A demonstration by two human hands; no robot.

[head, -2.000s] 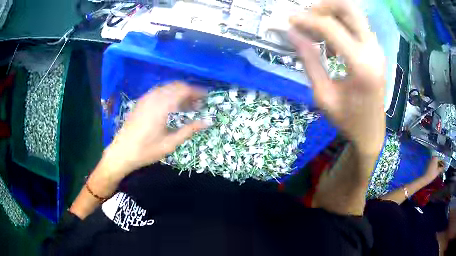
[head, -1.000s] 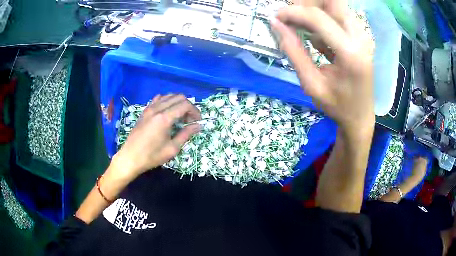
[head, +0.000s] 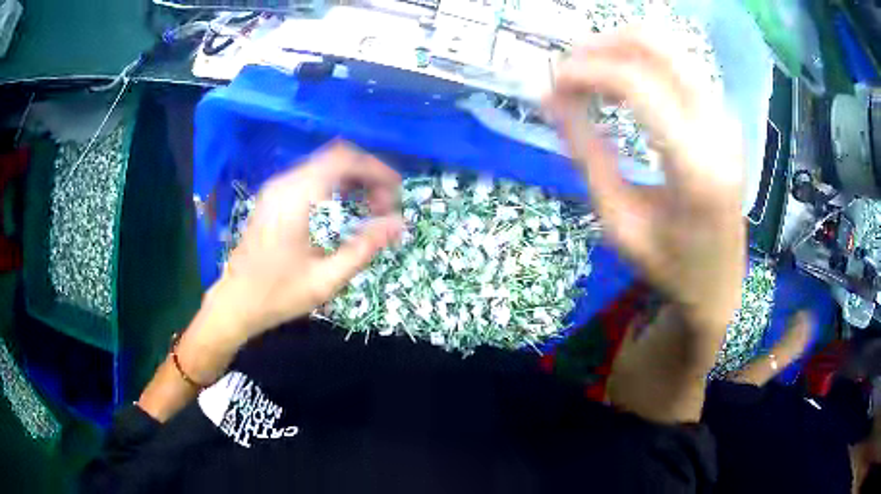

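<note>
The blue parts bin (head: 319, 111) lies in front of my body, full of loose wired connectors (head: 473, 260), white with thin green strands. My left hand (head: 299, 232) is over the left part of the pile, thumb and fingers curled with a gap between them; it is blurred, and I cannot tell if a piece is at the fingertips. My right hand (head: 667, 164) is raised at the right end of the metal fixture (head: 464, 39), fingers curved, also blurred; whether it holds a piece is unclear.
The clear parts tub (head: 758, 96) with similar pieces is behind my right hand. A dark green crate (head: 118, 222) of pieces stands at far left. Cables (head: 227, 39) lie at the bench's upper left. At right are a second blue bin (head: 797, 289) and another person's hand (head: 792, 338).
Since one second ago, my left hand's thumb and fingers have spread further apart and the hand has risen slightly. My right hand has moved a little right and down. The other person's hand has shifted.
</note>
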